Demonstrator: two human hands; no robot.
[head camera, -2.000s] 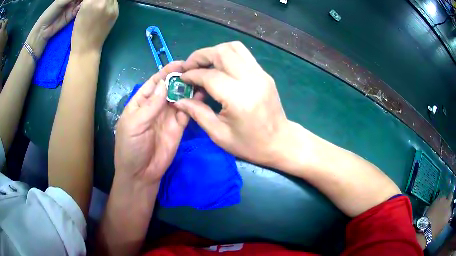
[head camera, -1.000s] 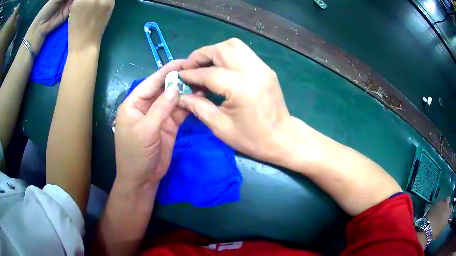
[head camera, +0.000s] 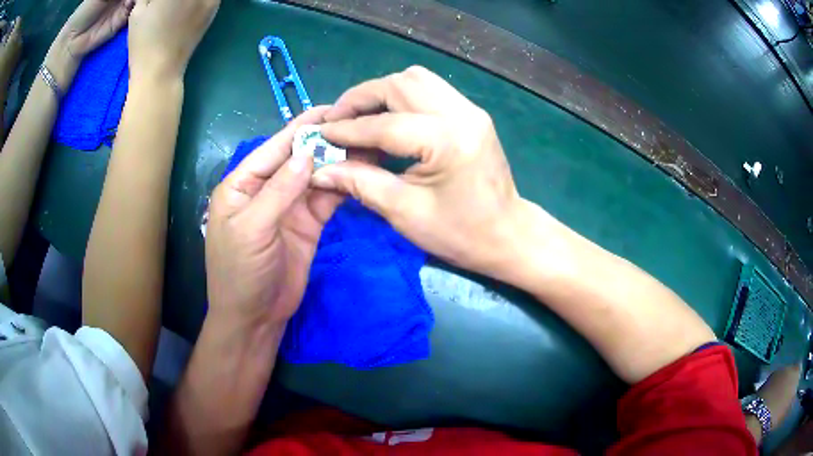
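Observation:
A small white-rimmed housing (head camera: 323, 151) with a circuit board in it is between my two hands, above the bench. Glare makes the board look pale, with a dark square near its middle. My left hand (head camera: 267, 218) holds the housing from the left with thumb and fingers. My right hand (head camera: 428, 165) grips its right side between thumb and index finger. The fingers cover part of its edges. A crumpled blue cloth (head camera: 361, 298) lies on the bench under my hands.
Blue-handled snips (head camera: 285, 76) lie just beyond my fingers, blades hidden. A neighbour's arms (head camera: 134, 205) and blue cloth (head camera: 94, 93) are at left. A green ridged tray (head camera: 759, 312) and a watched wrist (head camera: 758, 414) are at right. Beyond the brown strip (head camera: 570, 85), small white parts (head camera: 753, 168) lie on the belt.
The housing has tilted between my fingers, and its board looks paler than two seconds ago. My hands have barely moved. The parts on the belt have shifted, and one has left the view.

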